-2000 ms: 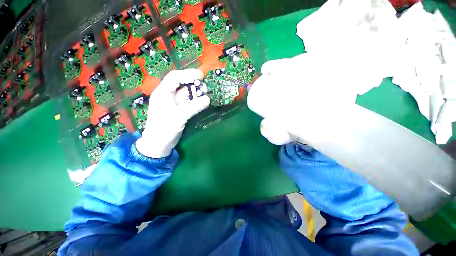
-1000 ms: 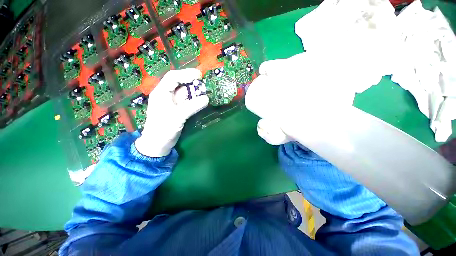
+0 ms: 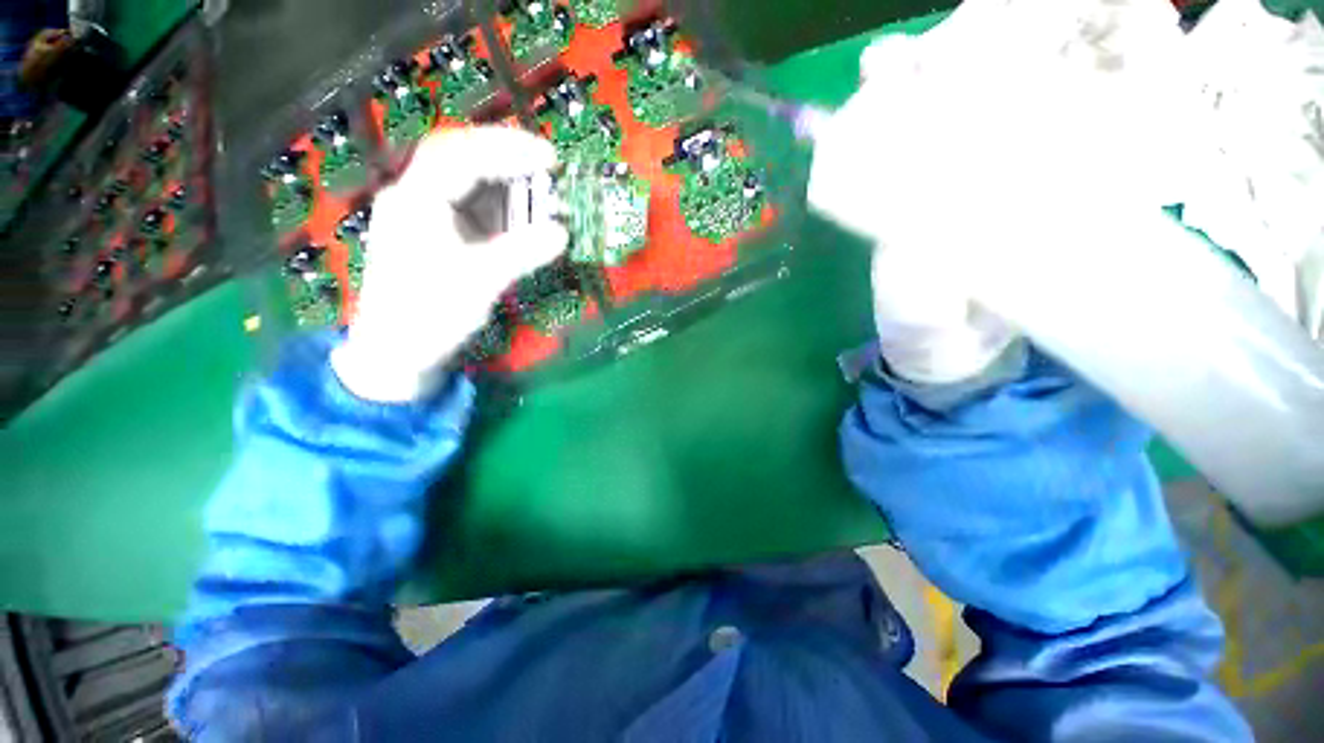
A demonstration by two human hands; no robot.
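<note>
My left hand (image 3: 443, 240), in a white glove, grips a green circuit board (image 3: 613, 218) by its connector edge, above the clear tray. The board is slightly blurred. My right hand (image 3: 908, 189), also in a white glove, holds a fat translucent white syringe barrel (image 3: 1205, 349), which slants down to the right. A small purple tip (image 3: 796, 116) shows at the front, away from the held board. The clear tray (image 3: 683, 322) holds rows of boards over red-orange patches. My left hand hides part of the tray.
The tray lies on a green mat (image 3: 654, 450). A second tray of boards (image 3: 131, 218) stands at the far left. A crumpled white heap (image 3: 1256, 131) lies at the upper right, partly behind the syringe. Part of another person's hand (image 3: 51, 55) shows at the top left.
My left hand has moved up and left with the board. My right hand and the syringe have moved right and up, away from the board. The view has shifted a little.
</note>
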